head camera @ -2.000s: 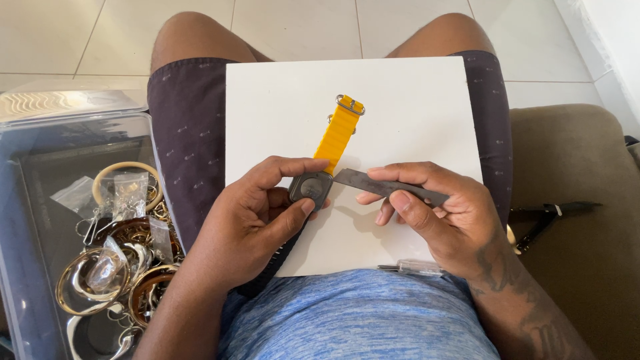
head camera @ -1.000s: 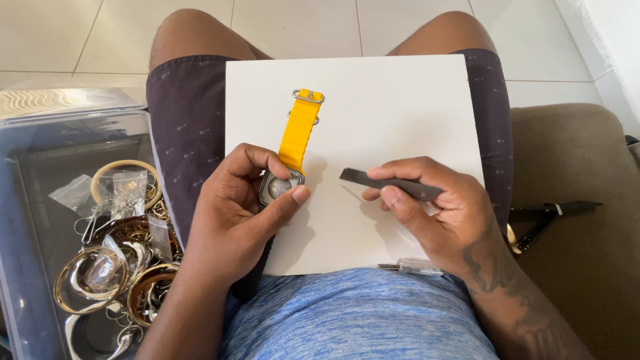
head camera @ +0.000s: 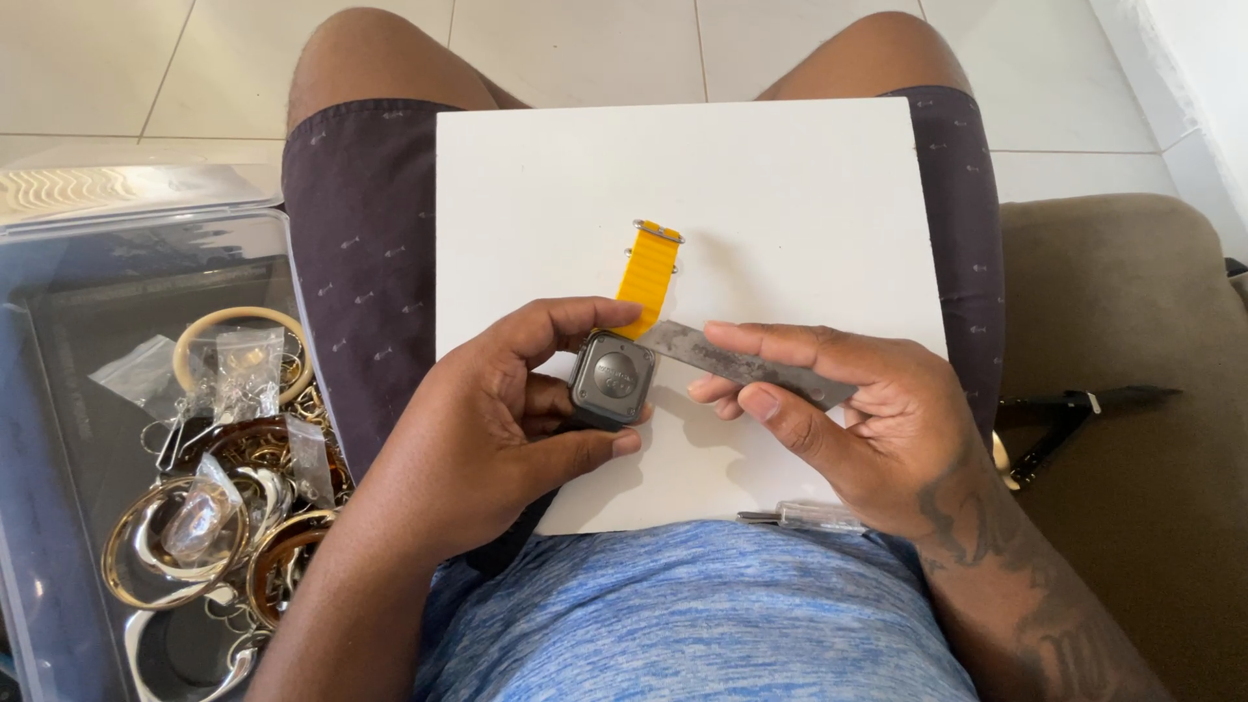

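Observation:
My left hand [head camera: 507, 419] grips a smartwatch [head camera: 613, 378] by its sides, back face up. A yellow watch band [head camera: 647, 278] with a metal buckle end extends from the watch's upper edge, and a dark strap [head camera: 517, 536] shows below my left hand. My right hand [head camera: 838, 409] holds a flat dark metal blade-like tool [head camera: 751, 362] between thumb and fingers. Its tip lies at the base of the yellow band, beside the watch case; whether it touches cannot be told.
A white board [head camera: 780, 185] lies across my lap. At its lower edge is a small clear-handled tool [head camera: 814, 517]. To the left, a clear plastic box [head camera: 58, 292] holds bangles and small bags. Black-handled pliers or a similar tool [head camera: 1063, 414] rest on the brown cushion [head camera: 1121, 546].
The watch has turned in my left hand from face up a second ago to back up, and moved right. The blade's tip is now beside the band's base, where it was apart before.

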